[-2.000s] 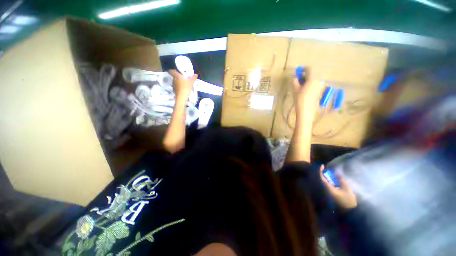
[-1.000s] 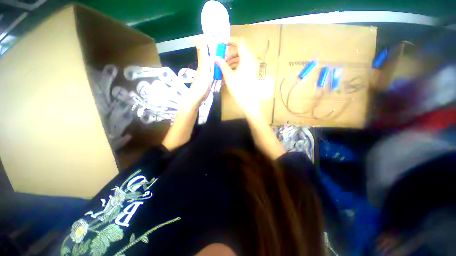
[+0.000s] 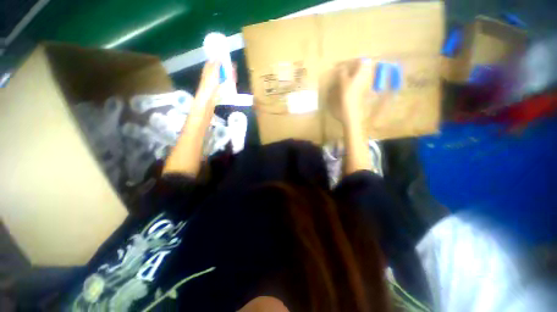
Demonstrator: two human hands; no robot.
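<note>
My left hand (image 3: 211, 79) holds a white handle housing (image 3: 215, 46) by its long part, with the rounded head up, beside the large carton. A blue cell (image 3: 222, 73) shows against the housing at my fingers. My right hand (image 3: 354, 76) is over the cardboard sheet (image 3: 284, 46), fingers bent, just left of two blue cells (image 3: 386, 77) lying side by side. The image is blurred, and I cannot tell if my right fingers hold anything. A white label (image 3: 302, 102) lies on the cardboard.
A large open carton (image 3: 55, 177) at left holds many white housings (image 3: 162, 128). More housings (image 3: 238, 131) lie right of it. A small carton (image 3: 488, 52) and blue cells (image 3: 452, 42) are at right. A clear bundle (image 3: 333, 159) is below the cardboard. White cloth (image 3: 476, 268) shows lower right.
My hands have parted. The left moved left and down with the housing and blue cell; the right moved right to the cells on the cardboard. The slanted third cell no longer shows there.
</note>
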